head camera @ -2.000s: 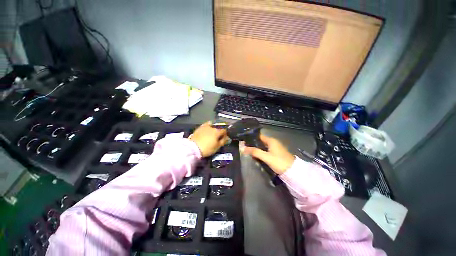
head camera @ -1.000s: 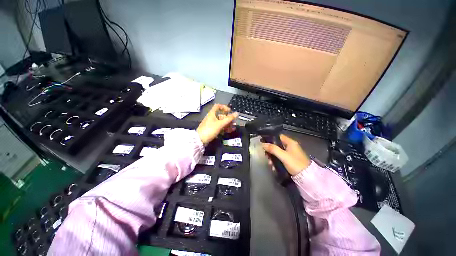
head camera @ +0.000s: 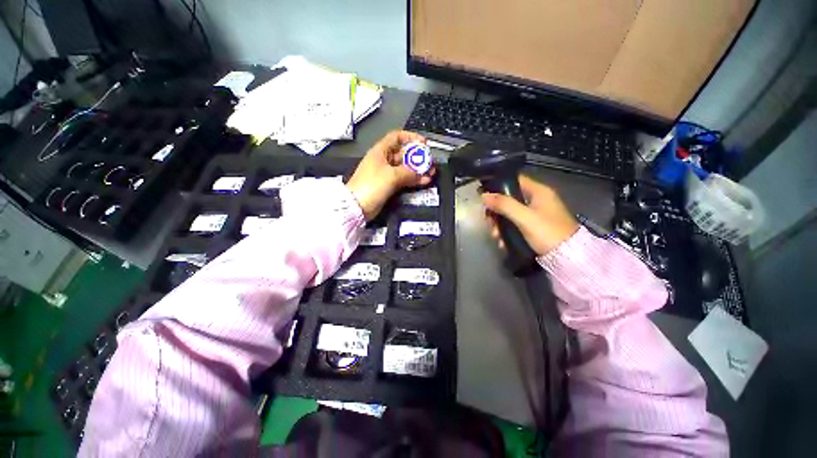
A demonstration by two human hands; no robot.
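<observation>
My left hand holds a small round watch unit up over the back right part of the foam tray. Its visible face is white with a blue-purple ring pattern. My right hand grips a black handheld barcode scanner to the right of the tray, with its head pointing left toward the unit. A small gap separates them. The black foam tray has square pockets with round units and white barcode labels. My left sleeve covers part of the tray.
A monitor and keyboard stand behind. White papers lie behind the tray. A white basket, blue holder, black mouse and paper square are at the right. Another tray lies at the left.
My left hand has lifted a unit out of the tray area and its round face now shows. The scanner has moved right, away from the tray's edge. The camera view has tilted down.
</observation>
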